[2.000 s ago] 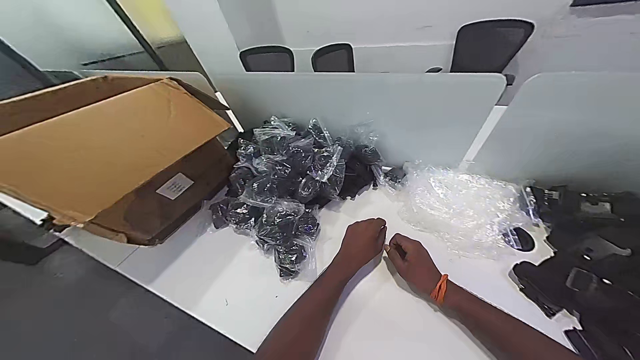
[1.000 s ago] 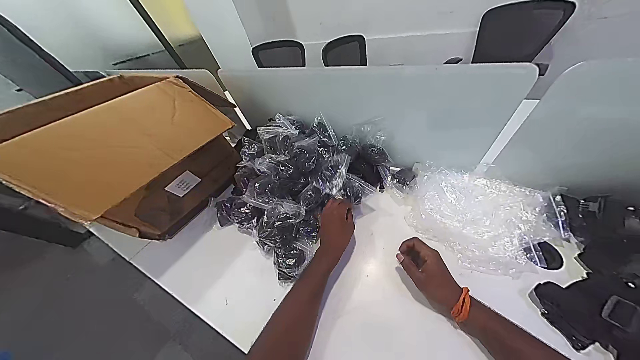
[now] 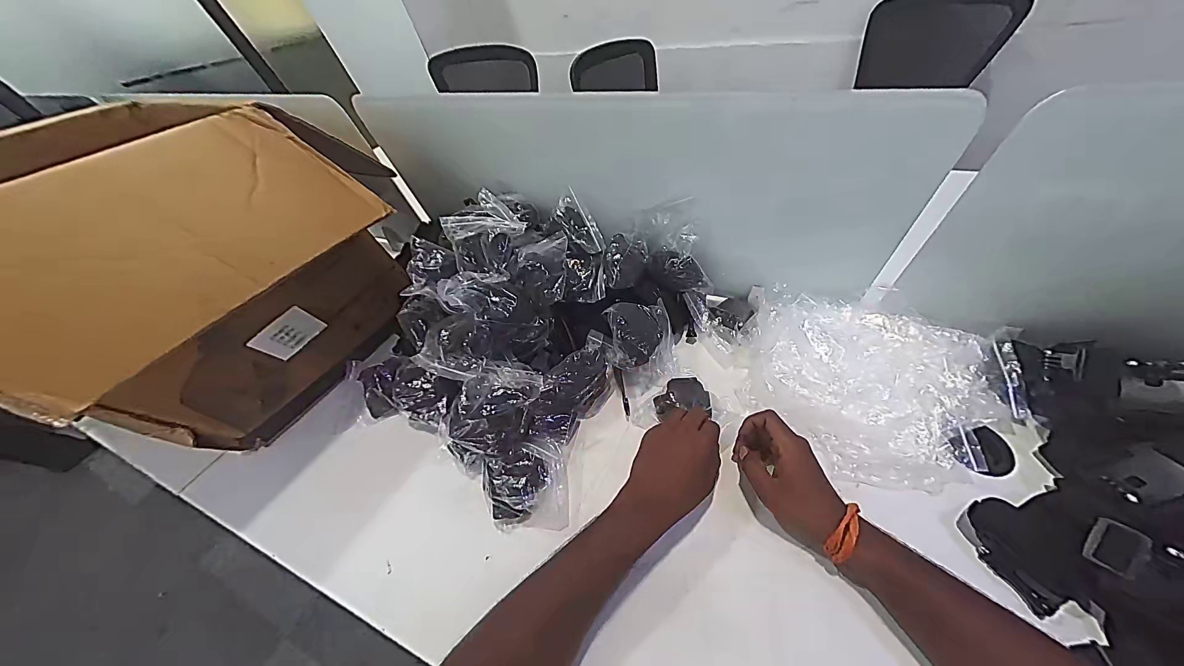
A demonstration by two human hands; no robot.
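At the middle of the white table, my left hand (image 3: 678, 458) grips a small clear plastic bag with a dark item (image 3: 684, 396) in it, which shows just beyond the fingers. My right hand (image 3: 782, 467) is a little to the right, fingers curled with thumb near index finger; whether anything thin is between them cannot be told. An orange band is on the right wrist. Left of and beyond my hands lies a heap of dark items in clear zip bags (image 3: 499, 324). A pile of clear, seemingly flat plastic bags (image 3: 860, 388) lies just beyond my right hand.
An open cardboard box (image 3: 185, 250) with a white label stands at the left. Black straps and gear with buckles (image 3: 1064, 546) lie at the right edge. A frosted partition (image 3: 721, 185) runs along the back of the table (image 3: 342, 536), with chairs behind it.
My left hand was at the heap of bagged items one second ago; it is now nearer my right hand, with a bagged dark item at its fingers.
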